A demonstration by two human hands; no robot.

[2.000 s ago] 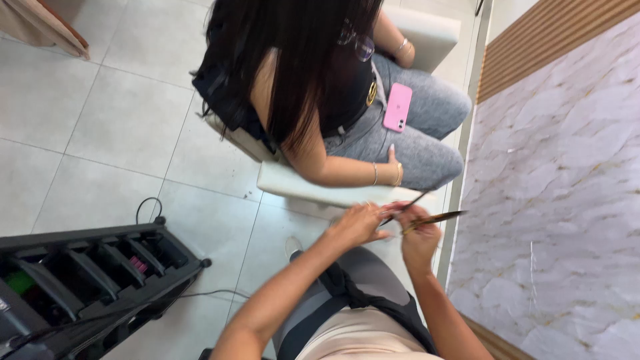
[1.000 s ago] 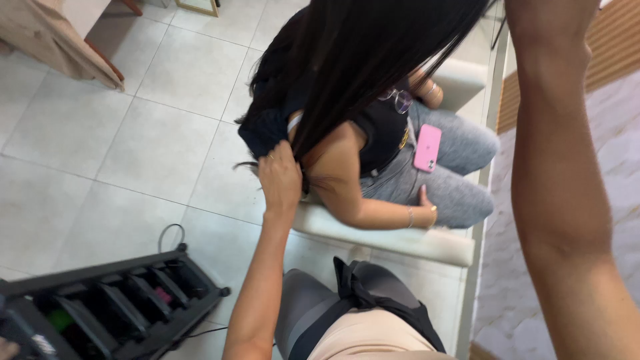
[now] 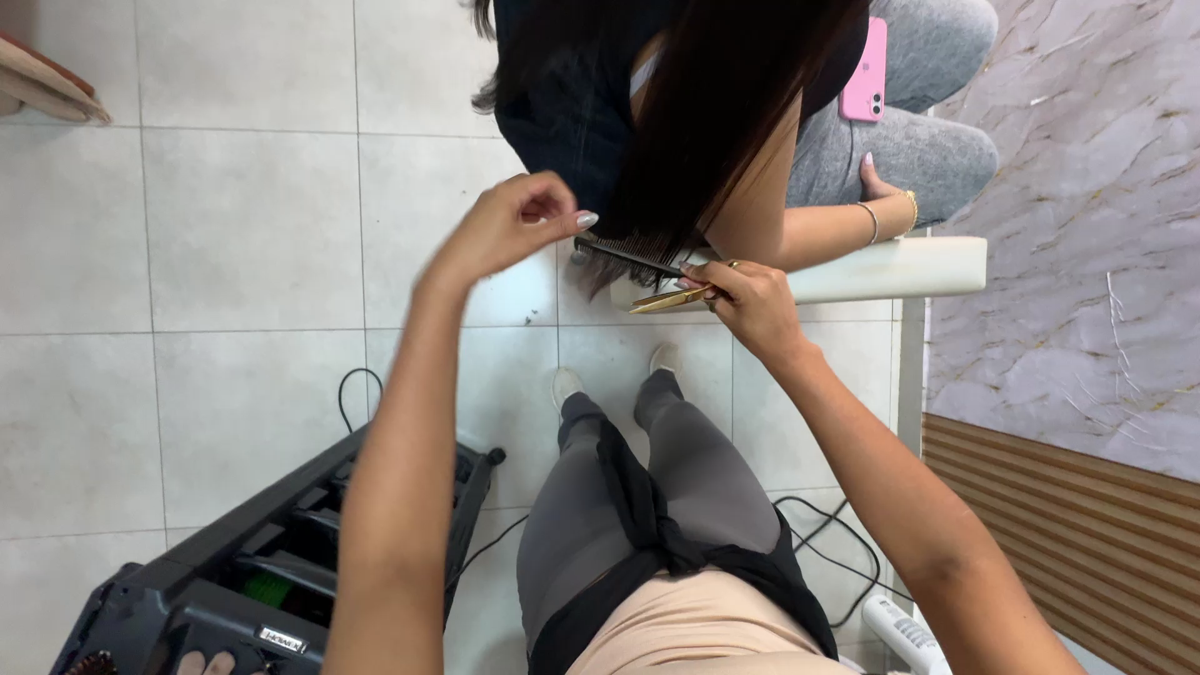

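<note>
A seated person's long dark hair (image 3: pixel 717 122) hangs toward me, its lower ends lying across the teeth of a black comb (image 3: pixel 628 255). My right hand (image 3: pixel 745 300) grips the comb's end and also holds gold hair scissors (image 3: pixel 670 300), whose blades point left just below the comb. Whether the blades are fully together is hard to tell. To the left of the hair ends, my left hand (image 3: pixel 525 220) is raised with fingers curled and thumb extended near the comb's far tip. It appears to hold nothing.
The person sits on a white chair (image 3: pixel 891 267), a pink phone (image 3: pixel 864 75) on their jeans. A black trolley (image 3: pixel 309 534) stands at lower left. Cables (image 3: pixel 844 553) and a white bottle (image 3: pixel 905 633) are at lower right. A marble-patterned wall (image 3: pixel 1078 234) runs along the right.
My right arm, raised at the right edge a second ago, is now down at the hair ends with comb and scissors. My left hand has left the person's back. The view has shifted.
</note>
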